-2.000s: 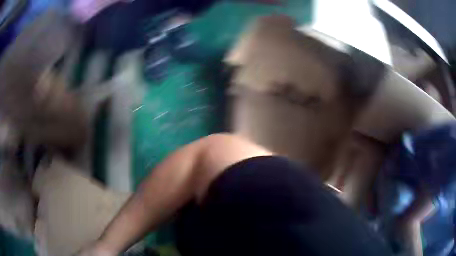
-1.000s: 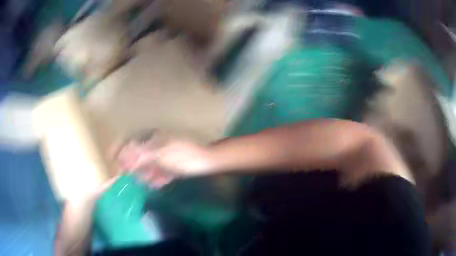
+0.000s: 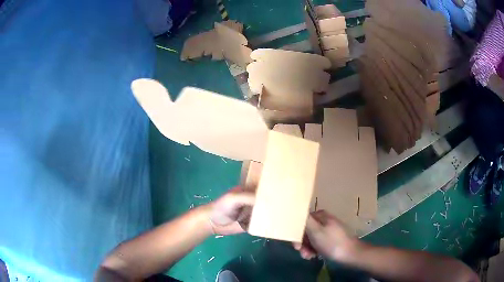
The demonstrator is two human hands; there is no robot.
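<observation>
A part-folded mailer box is held in the air in front of me, its broad pale panel facing up. Its lid panel with rounded ears stands out open to the upper left. My left hand grips the box's left side. My right hand grips its lower right corner. Fingers of both hands are partly hidden behind the box. Flat blanks lie just beyond and to the right, partly covered by the box.
A fanned pile of blanks stands on a wooden pallet at the right. Part-folded blanks lie beyond. A blue plastic-wrapped load fills the left. Other people are at the upper right. Scraps dot the green floor.
The view has swung and is now steadier. My right arm, earlier stretched across toward a pale box at the left, is now at the lower right. Both hands now hold the box in front of me.
</observation>
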